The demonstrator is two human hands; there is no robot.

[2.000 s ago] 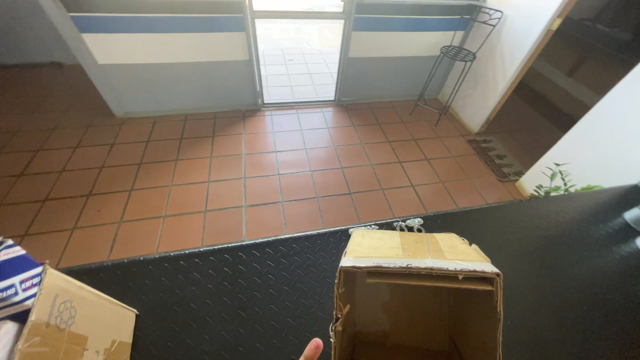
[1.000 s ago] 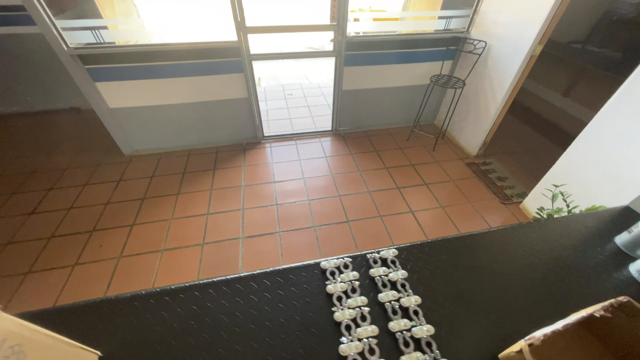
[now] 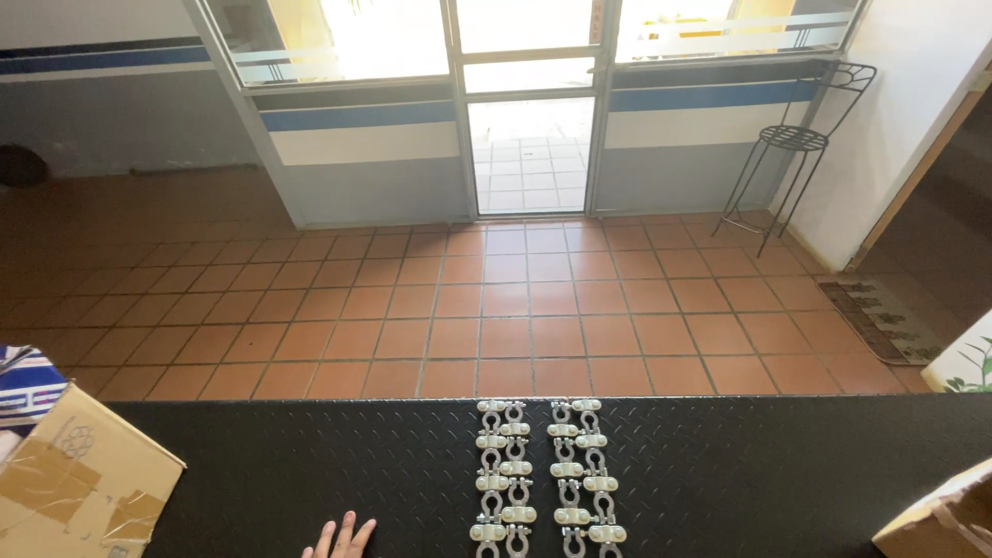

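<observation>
Several metal battery terminal clamps lie on the black diamond-plate counter (image 3: 333, 457), laid out in two bands running away from me, a left band (image 3: 504, 480) and a right band (image 3: 583, 480). A narrow strip of counter separates the bands. One hand, apparently my left hand (image 3: 341, 536), shows only its fingertips at the bottom edge, left of the clamps; the fingers are apart and nothing shows in them. My right hand is out of view.
A taped cardboard box (image 3: 85, 473) with a blue and white package (image 3: 29, 387) stands at the left. Another cardboard box (image 3: 942, 515) is at the lower right. Beyond the counter are a tiled floor (image 3: 449, 302), a glass door (image 3: 531, 155) and a black metal stand (image 3: 794, 139).
The open cardboard box that stood at centre right two seconds ago has moved right, leaving the clamps in full view. Fingertips now show left of the clamps.
</observation>
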